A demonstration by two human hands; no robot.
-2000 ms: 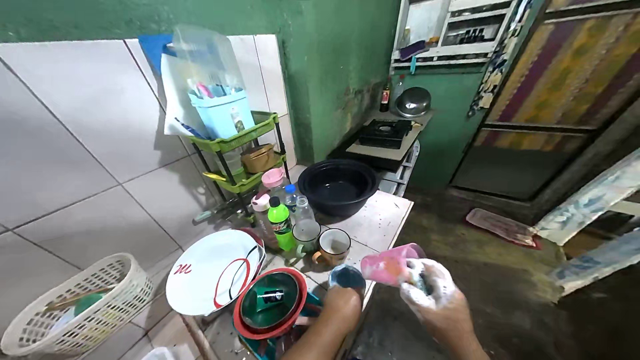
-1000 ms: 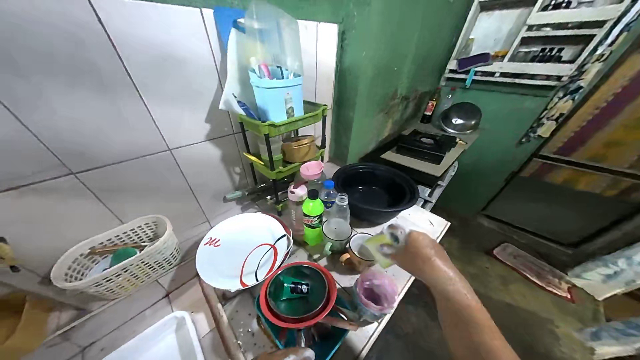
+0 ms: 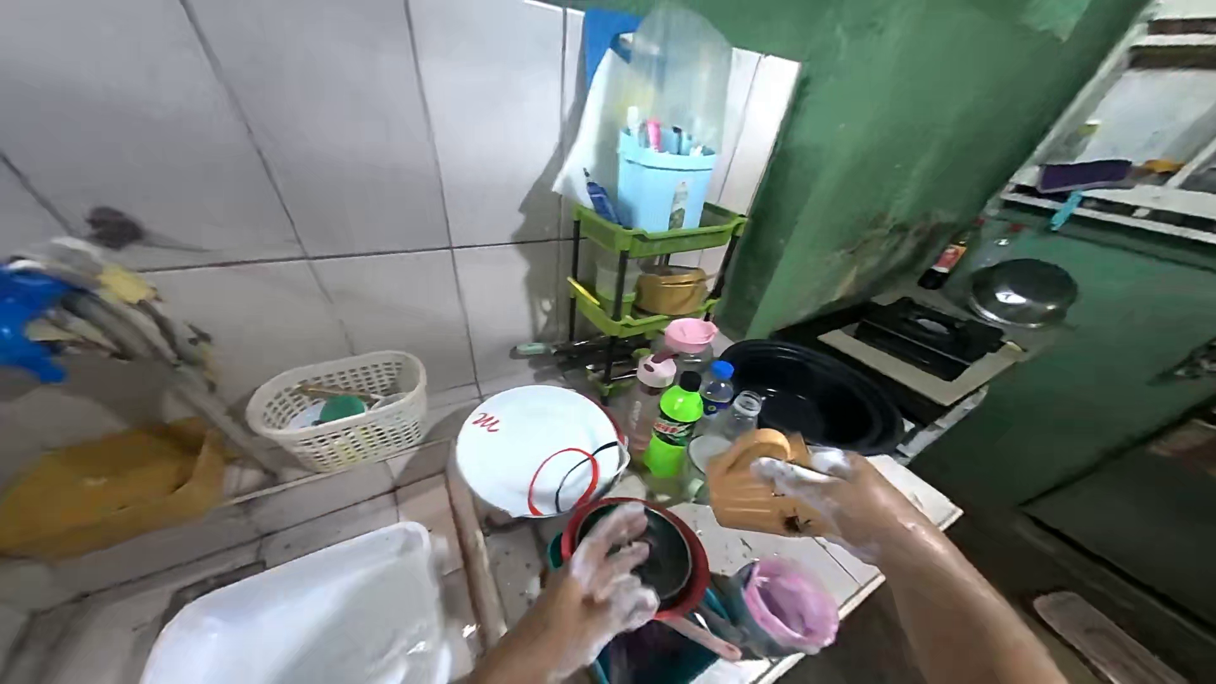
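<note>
My right hand, wet with suds, grips a brown mug that is tipped over beside the bottles. Soapy too, my left hand has its fingers apart over a red-rimmed bowl with a dark green bowl inside; nothing shows in its grip. Near the counter's edge stands a pink cup, set in another cup. A white plate or lid with red and black markings lies left of the bottles. Behind the brown mug is a clear glass mug, partly hidden.
A green soda bottle and other bottles stand mid-counter, before a large black basin. A green rack stands at the wall. At left are a white basket, a white tub and a faucet. A stove is at right.
The brown mug, standing on the counter earlier, is now in my right hand. My left hand has come up over the red-rimmed bowl. The view has swung left.
</note>
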